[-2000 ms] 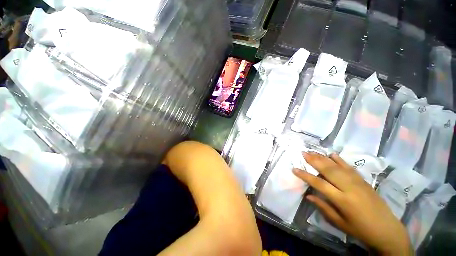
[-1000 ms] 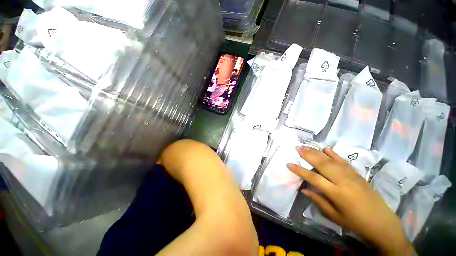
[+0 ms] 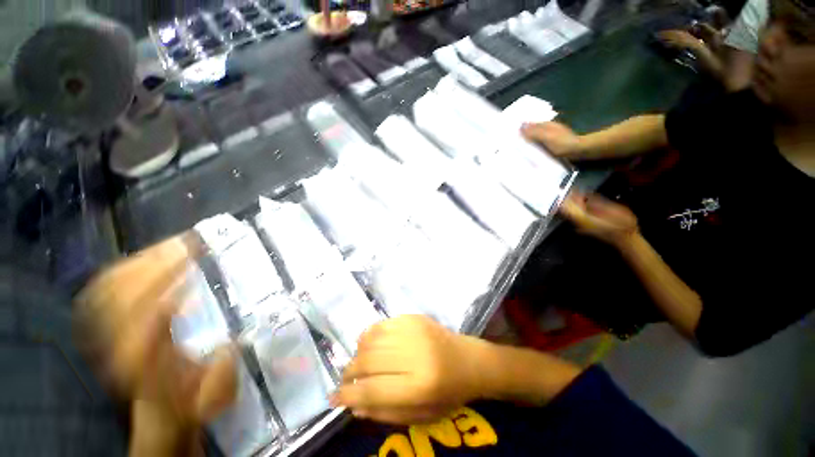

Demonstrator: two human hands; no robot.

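A clear blister tray (image 3: 527, 250) lies slanting across the middle, filled with several white bagged products (image 3: 290, 370) in rows. Their loose flaps stick up at the far side. My right hand (image 3: 402, 368) has its fingers curled at the tray's near edge, beside the pouches at the lower middle. My left hand (image 3: 152, 326) is strongly blurred at the tray's left end, partly over a pouch; its exact grip cannot be told.
Another person's hands (image 3: 594, 219) are at the tray's right end. Dark part-filled trays (image 3: 210, 192) lie beyond the working tray. A round fan (image 3: 76, 76) stands at the back left. A green surface (image 3: 608, 94) shows at the back right.
The view has swung right and up; the tray stack and smartphone have left the picture. My left hand has come into view, my right hand is at the near edge, and another person appears.
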